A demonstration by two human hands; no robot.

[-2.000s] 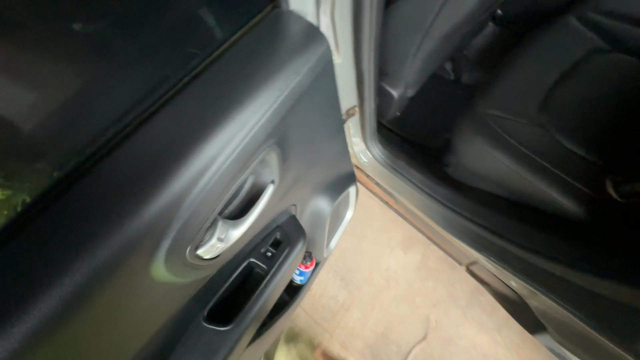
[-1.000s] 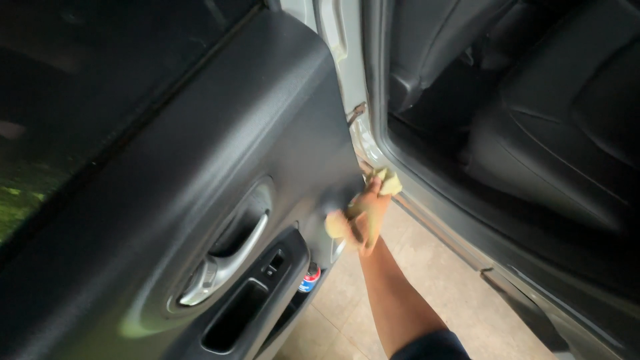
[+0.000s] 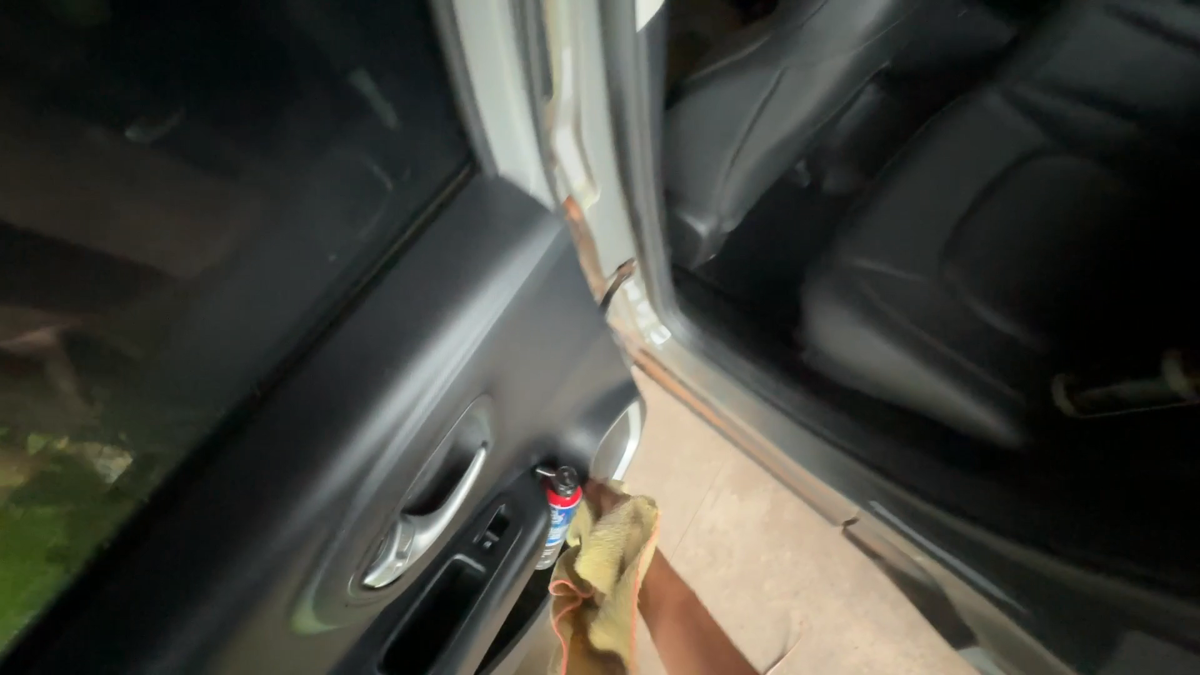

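My right hand is at the lower middle, at the lower part of an open car door, with a yellow cloth with orange edging bunched in it. The cloth covers most of the hand and fingers. Just left of it, a small bottle with a black cap and a red, blue and white label stands in the pocket of the dark door panel. The silver inner door handle and the window switch lie further left. My left hand is out of view.
Dark car seats fill the right side behind the grey door sill. The hinge-side pillar and a door check strap are at the top middle. Pale floor tiles show below.
My right hand, absent two seconds ago, was near the door's edge by the sill one second ago. It is now lower, beside the bottle, with the cloth hanging more spread out.
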